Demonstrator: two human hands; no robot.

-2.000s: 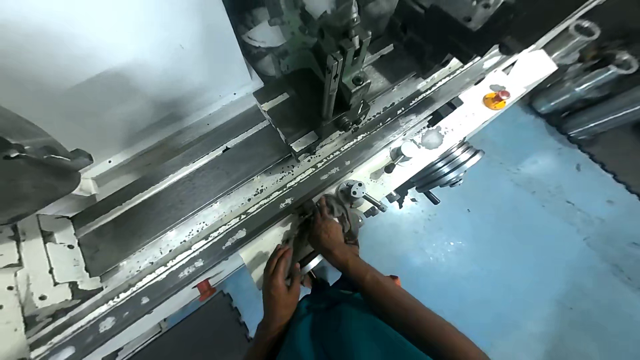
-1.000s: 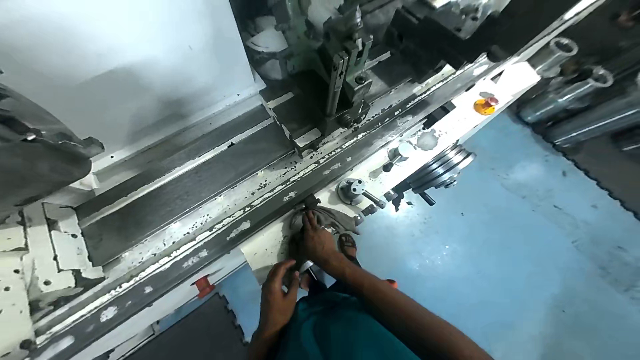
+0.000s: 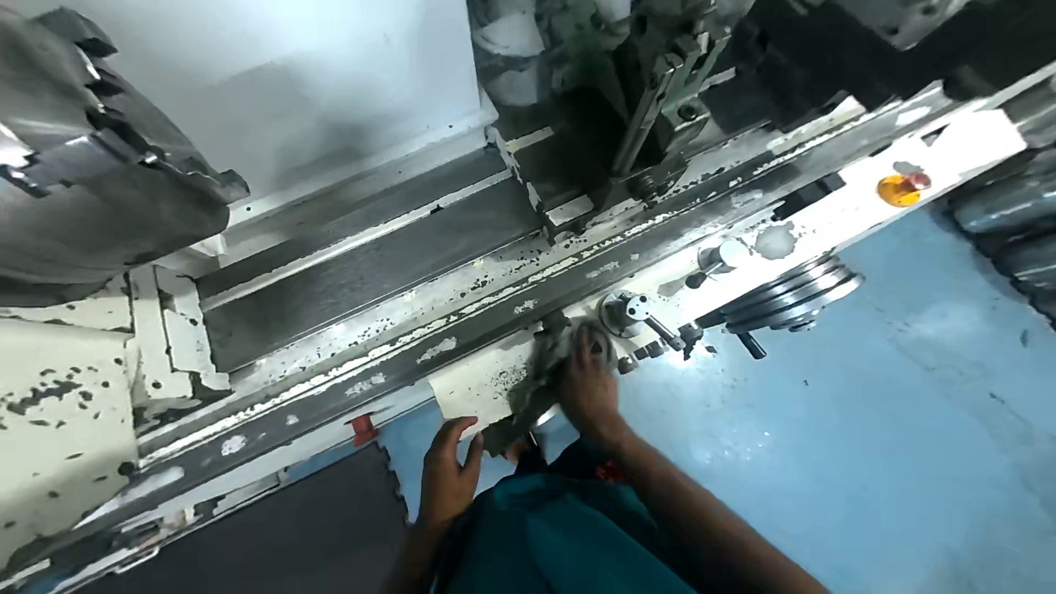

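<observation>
My right hand (image 3: 587, 384) is on a dark grey cloth (image 3: 536, 384) that lies over the cream apron housing (image 3: 478, 384) of a large lathe. Its fingertips press the cloth near a round fitting, just left of a control lever with a round hub (image 3: 637, 308). My left hand (image 3: 450, 474) is at the lower left corner of the housing, thumb and fingers apart, with nothing in it. The cloth's lower end hangs near it. The long lathe bed way (image 3: 429, 351) runs diagonally above both hands.
A big lathe chuck (image 3: 107, 165) is at the upper left. A steady-like fixture (image 3: 652, 124) stands on the bed. To the right are a handwheel (image 3: 792, 297), a second lever knob (image 3: 730, 254) and a red and yellow button (image 3: 901, 190). A dark mat (image 3: 272, 528) lies on the blue floor.
My left hand has moved away from the cloth and now stands apart from it. My right hand has shifted toward the lever hub. More of the dark cloth shows between the hands.
</observation>
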